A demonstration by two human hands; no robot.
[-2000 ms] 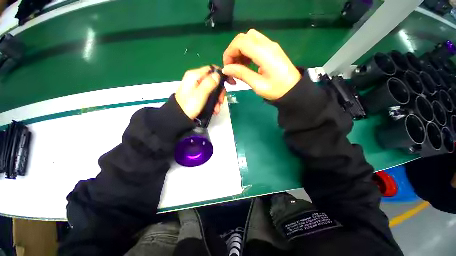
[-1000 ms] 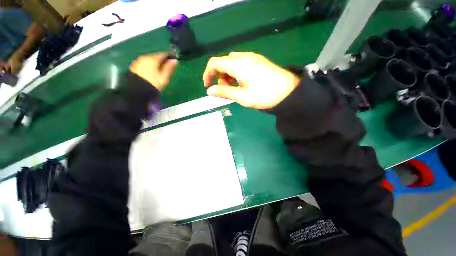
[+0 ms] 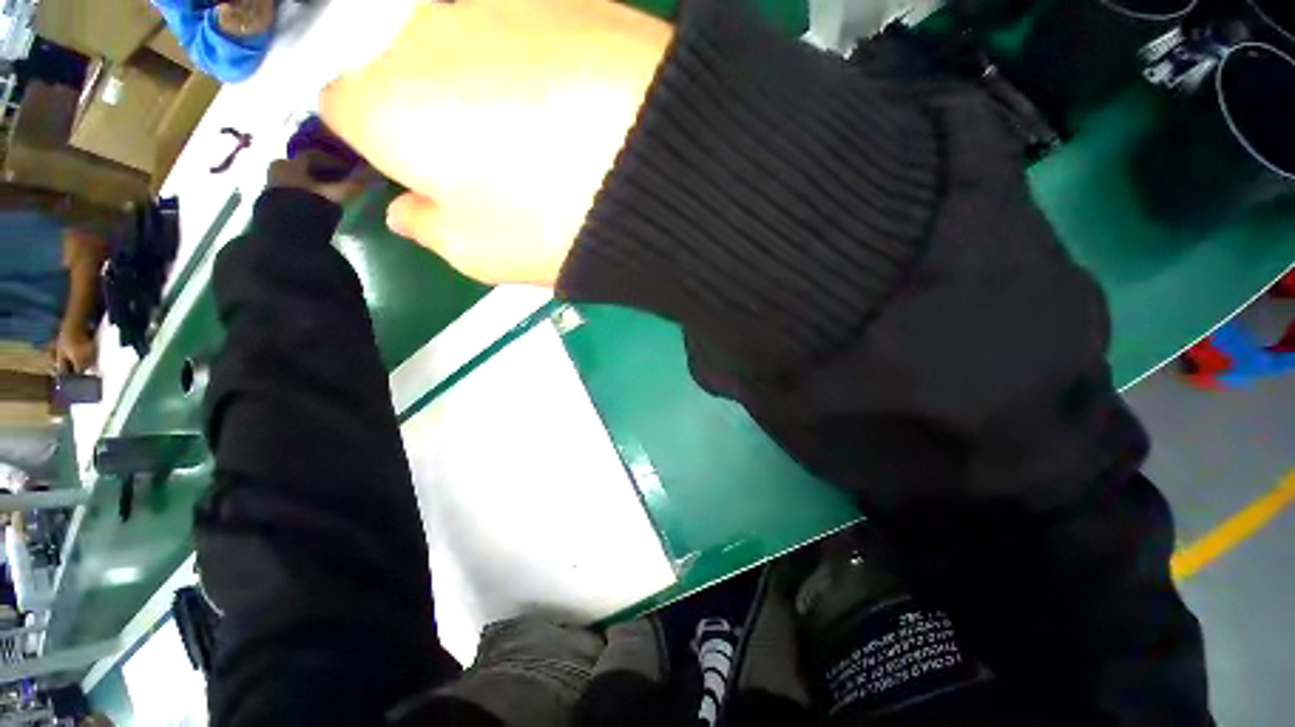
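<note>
My left hand is small and partly hidden at the far side of the green belt. Its fingers are around a dark unit with a purple end piece; my right hand covers part of it. My right hand is large and close to the camera at upper centre, with thumb and fingers apart and nothing visible in it. The white work sheet lies on the bench below my hands.
Black barrels stand at upper right, with dark parts beside them. More units lie on the belt at left. Pliers and dark parts lie beyond the belt. Other people's arms and cardboard boxes show at upper left.
The view has turned left. My left hand has moved from the handle joint over the bench to the belt's far side. My right hand has let go of the handle and come closer to the camera.
</note>
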